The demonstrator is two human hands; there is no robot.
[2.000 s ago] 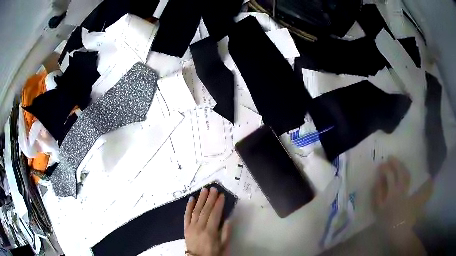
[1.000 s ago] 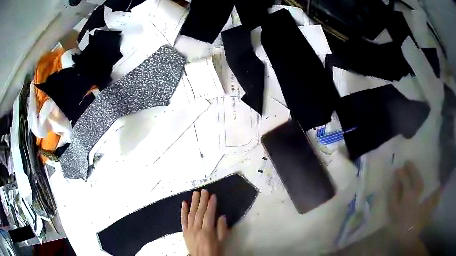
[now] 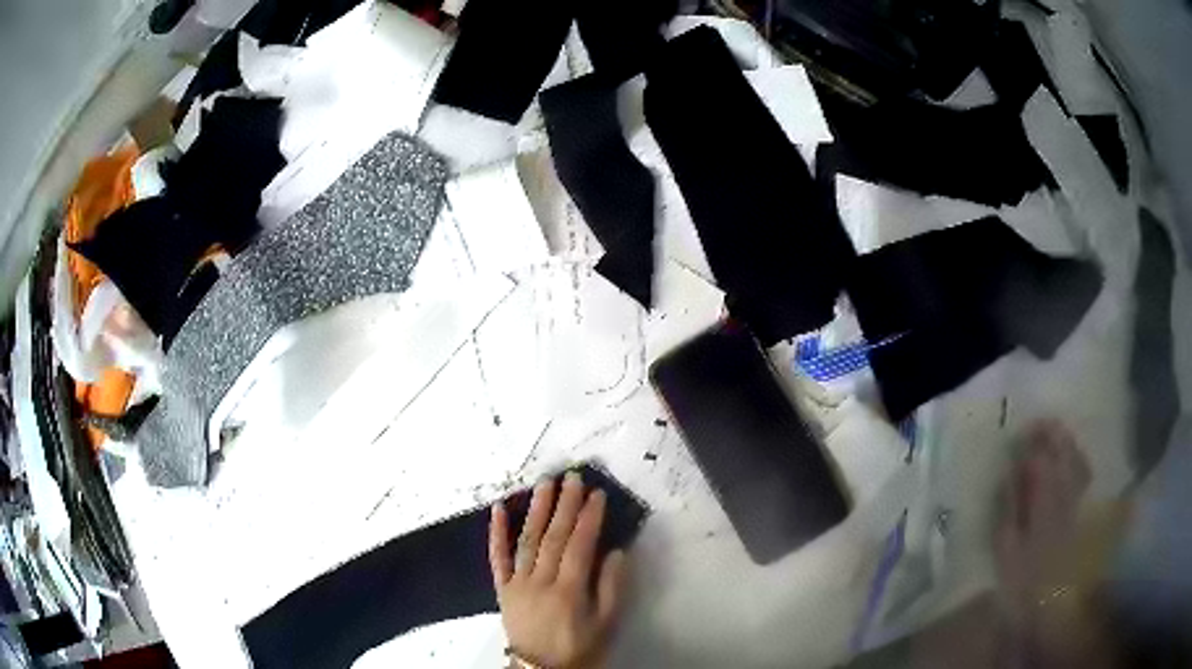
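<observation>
A black curved cut piece point(image 3: 392, 586) lies flat on the white, pen-marked table at the front. A thin pale rim shows along its upper edge. My left hand point(image 3: 558, 565) lies palm down on its right part, fingers slightly apart and pointing away from me, gripping nothing. My right hand point(image 3: 1046, 503) is blurred at the lower right, over the table, with no thing visible in it. A speckled grey curved cut piece point(image 3: 314, 255) lies at the left, with pale sheets beside it.
A smartphone point(image 3: 749, 444) lies right of the black piece. Black offcuts point(image 3: 745, 183) and white scraps point(image 3: 497, 229) lie behind. Blue-marked clear plastic point(image 3: 837, 357) is beside the phone. Orange cloth point(image 3: 98, 196) and white cloth point(image 3: 115, 329) are at the left edge.
My left hand has moved right along the black piece towards its right end. The whole view has shifted slightly. The grey piece and phone keep their places on the table.
</observation>
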